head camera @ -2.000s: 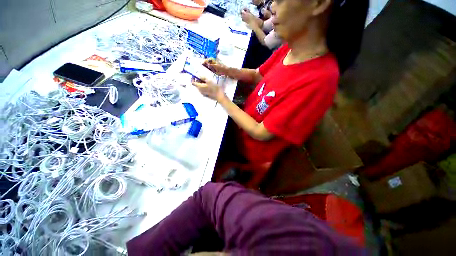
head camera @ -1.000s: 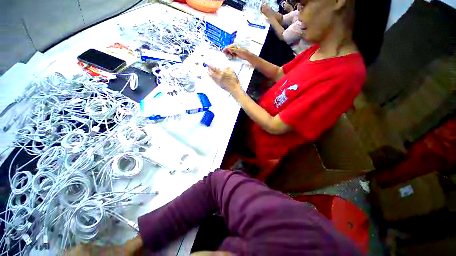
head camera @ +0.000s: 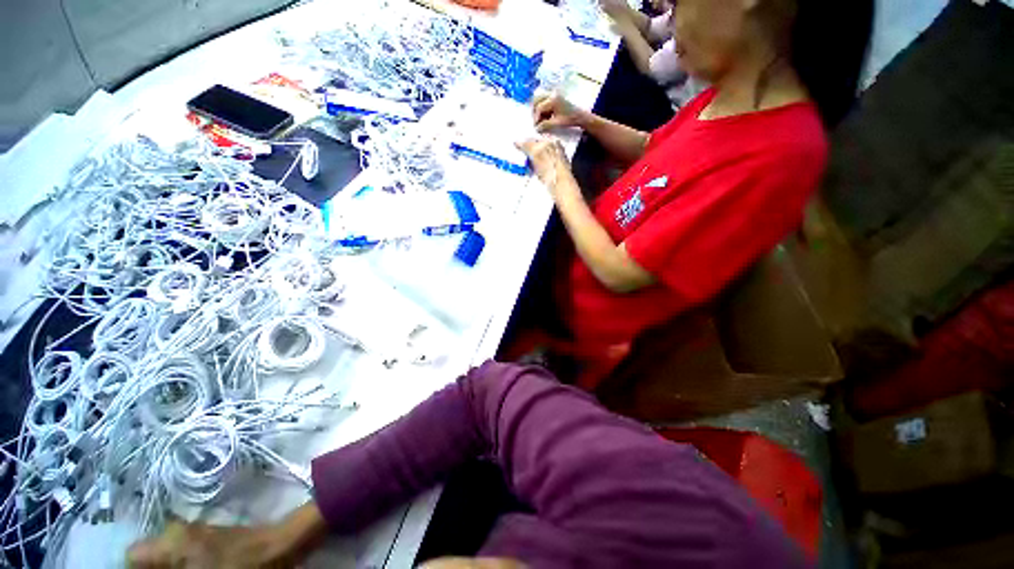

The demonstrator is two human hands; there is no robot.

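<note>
A large tangled heap of thin white cables (head camera: 178, 283) covers the left of the table, many in round coils. One coil (head camera: 200, 456) lies just above my right hand (head camera: 217, 547). My right hand is at the lower left edge, blurred and partly cut off; whether it holds anything cannot be told. My right arm in a purple sleeve bends across the bottom. My left hand is not clearly seen; a sliver of skin at the bottom edge cannot be identified. Metal plug tips (head camera: 98, 515) show left of my right hand.
A black phone (head camera: 240, 111) lies beyond the heap. A blue-and-white packet (head camera: 406, 213) and small loose pieces (head camera: 409, 353) lie near the white table's (head camera: 384, 428) right side. A person in red (head camera: 723, 183) works at right by blue boxes (head camera: 506, 65). Cardboard boxes (head camera: 917, 445) stand below.
The view has turned, shifting the table and heap right and up in the picture. My right hand has come into view at the lower left. The neighbour's hands have moved off the cable pile.
</note>
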